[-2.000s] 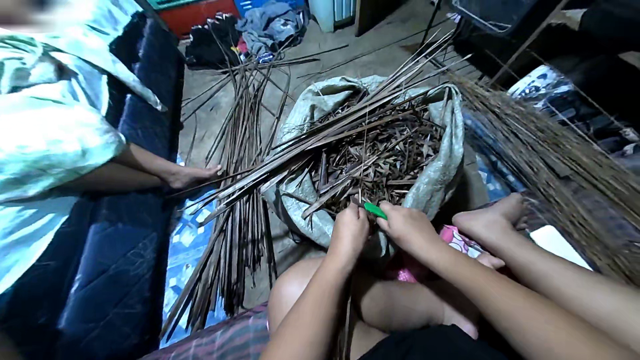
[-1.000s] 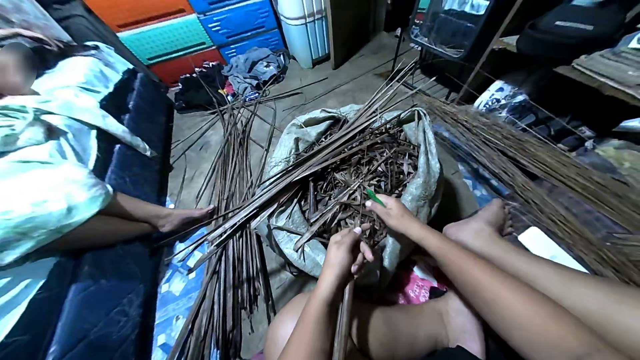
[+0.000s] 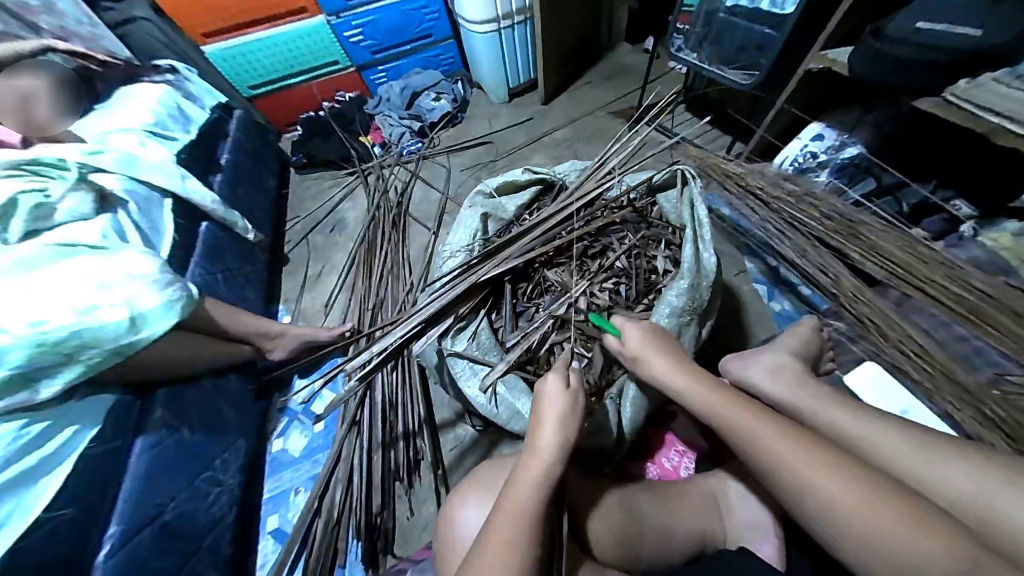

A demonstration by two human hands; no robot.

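Over the near rim of a woven plastic sack (image 3: 696, 272), my left hand (image 3: 558, 394) pinches a thin dried leaf strip (image 3: 574, 280) that rises upright over the sack. To its right, my right hand (image 3: 640, 344) is closed on a green-handled tool (image 3: 602, 325), perhaps a small knife; its blade cannot be made out. Brown leaf scraps (image 3: 632, 256) fill the sack. A bundle of long dried leaf strips (image 3: 496, 256) lies slantwise across its mouth. More long strips (image 3: 384, 304) lie on the floor left of the sack.
Another person lies on a dark blue mattress (image 3: 184, 464) at left, a bare foot (image 3: 304, 340) near the strips. A bundle of thin brown sticks (image 3: 864, 264) lies at right. Clothes (image 3: 420, 104) and plastic drawers (image 3: 280, 60) are at the back. My own bare foot (image 3: 784, 356) is beside the sack.
My hands were close together two seconds ago, then moved apart; my left hand has since risen toward the sack's middle. The view has tilted up, showing more of the drawers.
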